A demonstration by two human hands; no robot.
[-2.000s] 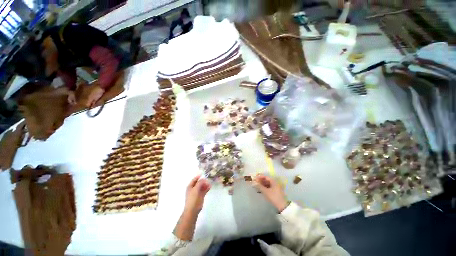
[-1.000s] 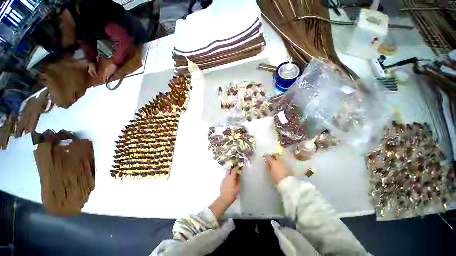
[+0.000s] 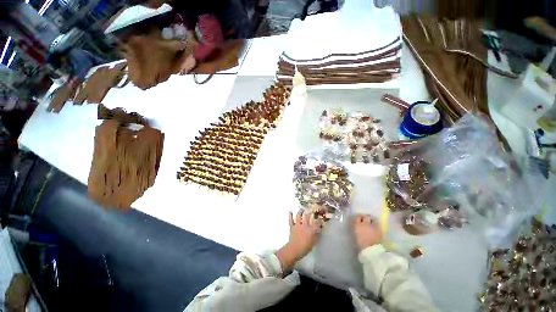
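Observation:
A heap of small gold and brown fittings (image 3: 323, 183) lies on clear plastic in front of me. My left hand (image 3: 303, 233) is at the heap's near edge, fingers spread, fingertips touching a few fittings; whether it grips one is unclear. My right hand (image 3: 367, 231) rests on the grey board just right of the heap, fingers curled; what is in it cannot be seen. A looser group of fittings (image 3: 353, 134) lies behind the heap. Finished fittings (image 3: 228, 149) stand in tight rows to the left. A single fitting (image 3: 416, 251) lies right of my right hand.
Stacked panels (image 3: 341, 67) are at the back, a blue tin (image 3: 422, 119) and crumpled plastic bag (image 3: 481, 177) at right. More fittings (image 3: 524, 271) fill the lower right. Brown panels (image 3: 125, 161) lie left. A white bottle (image 3: 298, 85) stands behind the rows. Another person's hands hold brown leather at upper left.
The view has swung left, so the table's things sit further right. My left hand has moved to the heap's near edge and its fingers have spread. My right hand stays beside the heap.

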